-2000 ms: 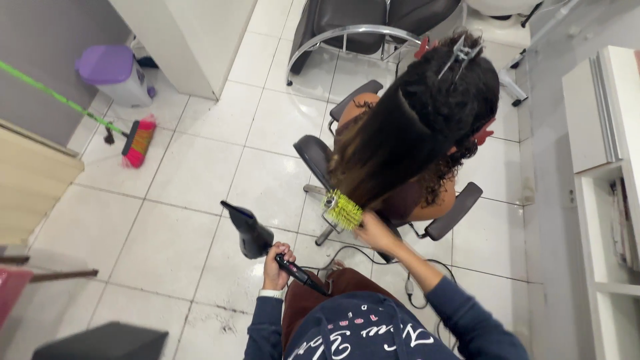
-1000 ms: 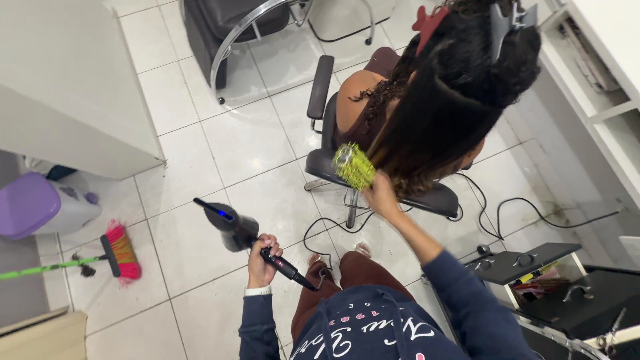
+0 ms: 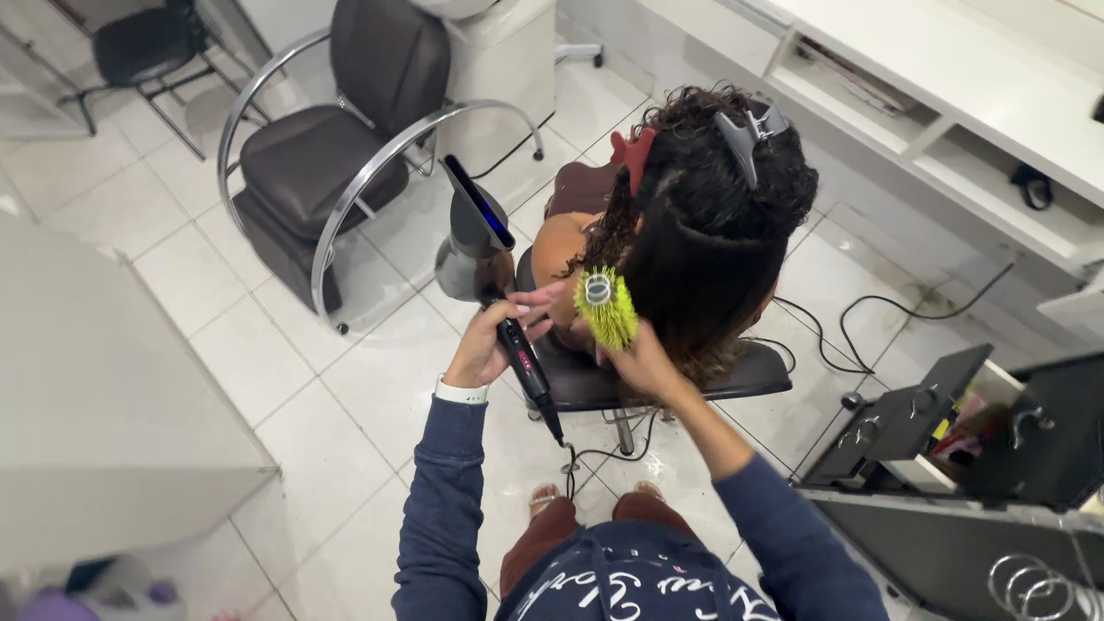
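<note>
My left hand holds a black hair dryer by its handle, some fingers stretched out; its flat nozzle points up and away. My right hand grips a round hairbrush with yellow-green bristles, held just left of the hair of a seated person. The long straight dark hair hangs down the person's back. Curly hair on top is pinned with a grey hair clip, and a red hair clip sits at the left side. Whether any strands are on the brush, I cannot tell.
The person sits in a black salon chair. A brown chair with chrome arms stands at the left. The dryer's cord runs down by my feet. A black trolley with open drawers is at the right, below a white shelf unit.
The view has swung a lot. My left hand with the dryer has come closer to the brush and the seated person; its fingers have loosened from around the handle.
</note>
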